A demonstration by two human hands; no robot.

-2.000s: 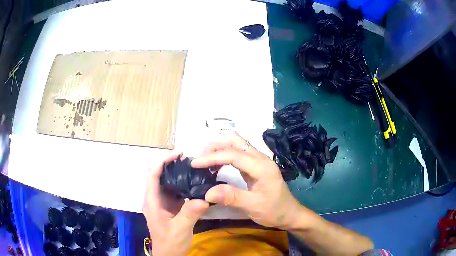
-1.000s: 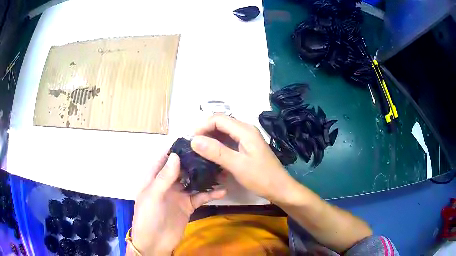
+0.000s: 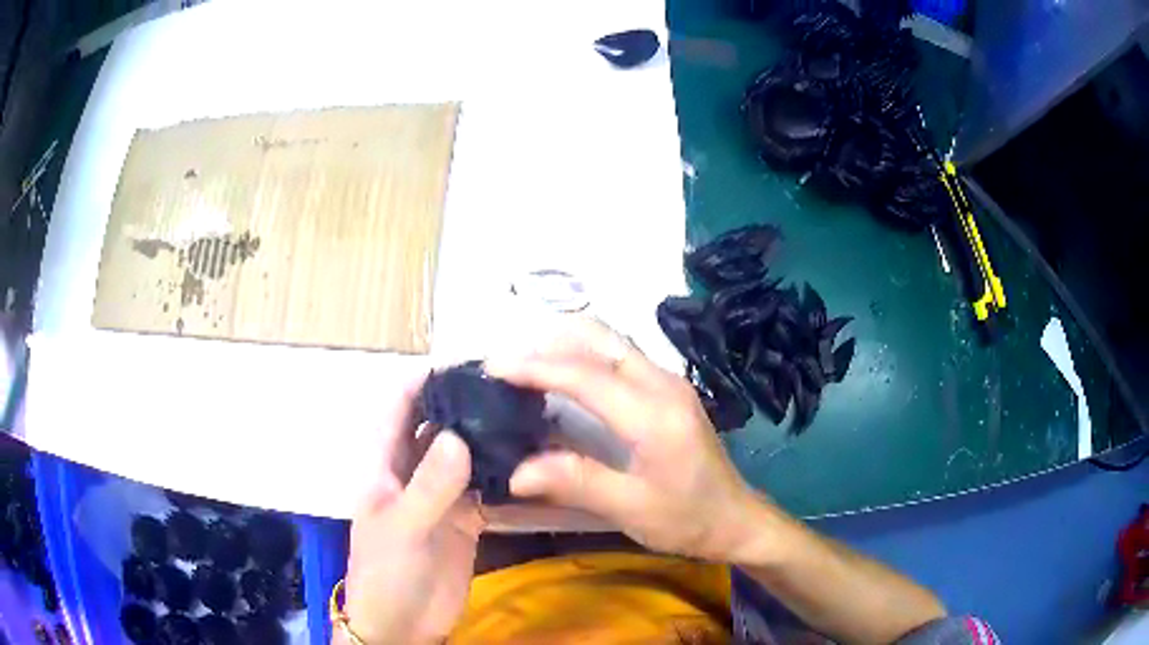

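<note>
A black flower head [image 3: 489,422] is held between both hands above the front edge of the white board [image 3: 252,410]. My left hand [image 3: 422,536] cups it from the left and below, with the thumb on its near side. My right hand [image 3: 630,441] holds its right side between thumb and fingers; the fingertips are blurred. Loose black petal pieces [image 3: 769,347] lie in a pile to the right of my right hand. A clear or whitish patch [image 3: 551,290] lies on the board just beyond the hands.
A stained cardboard sheet [image 3: 340,233] lies on the board. One petal [image 3: 628,48] is near its far right. A dark heap [image 3: 844,114] and a yellow-black utility knife [image 3: 970,239] lie at far right. A blue crate [image 3: 78,542] at lower left holds black balls [image 3: 214,586].
The flower head has been turned in my hands. My right thumb has moved from its top to its lower right side. The view has shifted slightly.
</note>
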